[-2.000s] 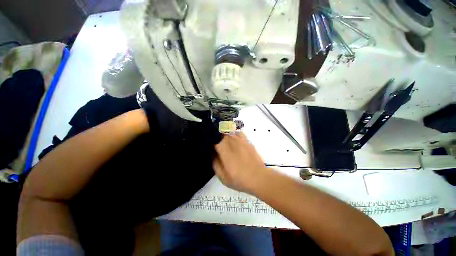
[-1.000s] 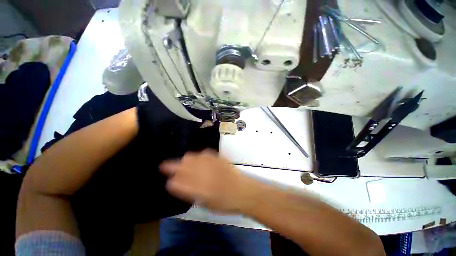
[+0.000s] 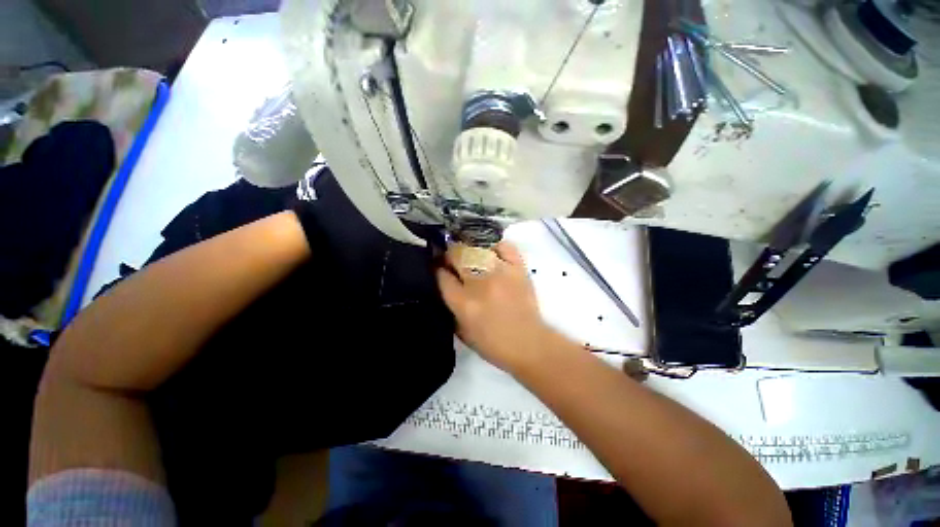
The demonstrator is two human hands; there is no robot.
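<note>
A black garment piece (image 3: 350, 350) lies over the left of the machine table and hangs over its front edge. Its upper part runs under the needle area (image 3: 469, 232) of the cream-white sewing machine (image 3: 536, 62). A white mark (image 3: 309, 183) shows on the cloth. My right hand (image 3: 493, 307) is at the garment's right edge, beside the pale yellowish block, fingers bent; its fingertips are partly hidden at the block, so its hold is unclear. My left forearm reaches over the garment, but my left hand is hidden under or behind the black cloth and machine head.
Tweezers (image 3: 593, 270) and a black phone (image 3: 695, 299) lie right of the needle. Black-handled scissors (image 3: 799, 257) stand against the machine. A blue-rimmed basket (image 3: 119, 201) with cream cloth (image 3: 115, 91) and black pieces is at left. A ruler scale (image 3: 515, 422) runs along the front edge.
My right hand moved off the garment's middle, up and right to the block beside the needle. The garment's front part has shifted, and a stitched line now shows on it.
</note>
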